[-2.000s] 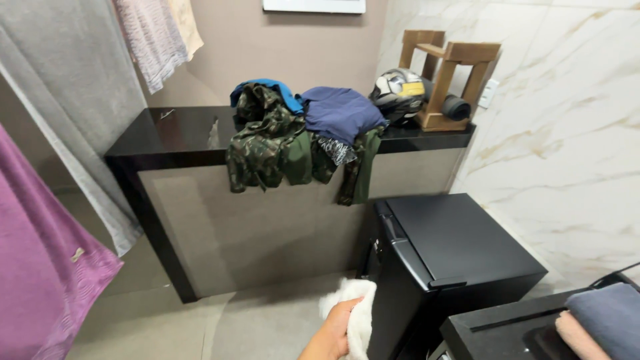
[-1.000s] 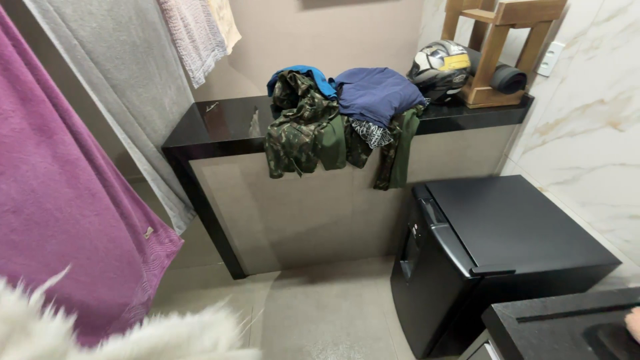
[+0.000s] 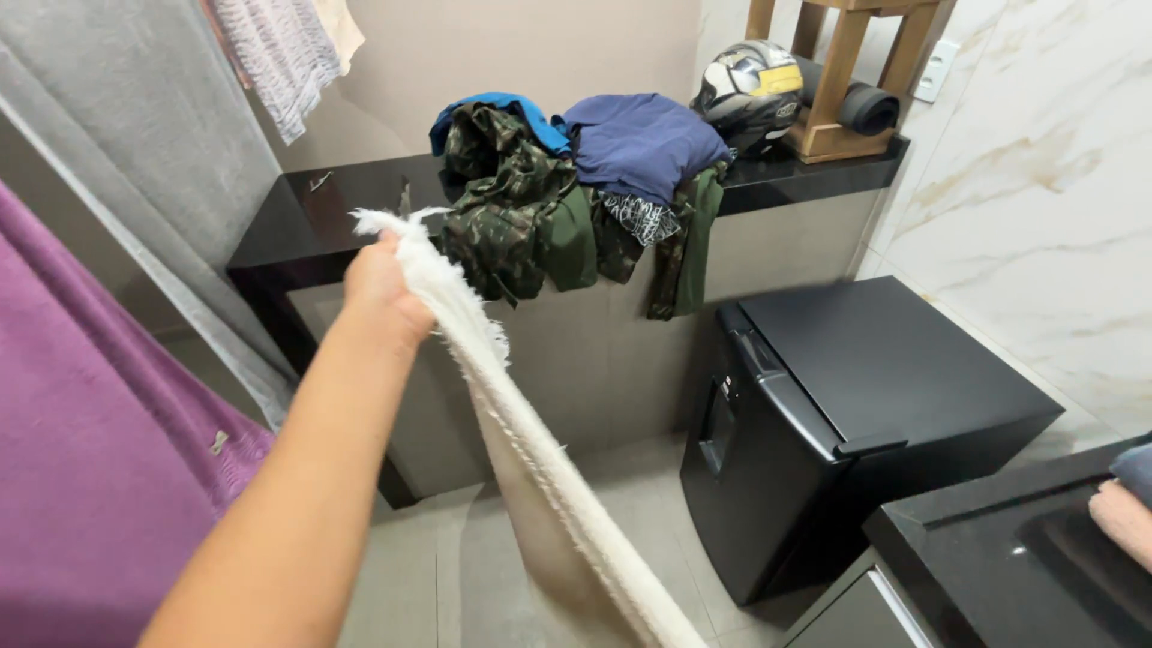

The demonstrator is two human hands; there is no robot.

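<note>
My left hand point(image 3: 389, 286) grips the fringed end of a long off-white shaggy cloth point(image 3: 549, 477), perhaps a rug or towel. The arm comes from the lower left and is stretched towards the black counter point(image 3: 315, 216). From the fist the cloth slants down to the right and leaves the view at the bottom, so its other end is hidden. Beyond the hand, camouflage clothing point(image 3: 513, 207), a navy garment point(image 3: 643, 144) and a bright blue garment point(image 3: 517, 112) are heaped on the counter, partly hanging over its front. My right hand is out of view.
A motorcycle helmet point(image 3: 749, 94) and a wooden stand point(image 3: 832, 99) occupy the counter's right end. Below it stands a black mini fridge point(image 3: 891, 351). Folded cloths point(image 3: 1125, 522) lie on a dark worktop point(image 3: 990, 540) at lower right. A purple towel point(image 3: 99, 432) and grey curtain point(image 3: 171, 180) hang left.
The white shaggy cloth, at the lower left one second ago with no hand visible on it, is now stretched diagonally across the view. My left hand has come into view holding its end.
</note>
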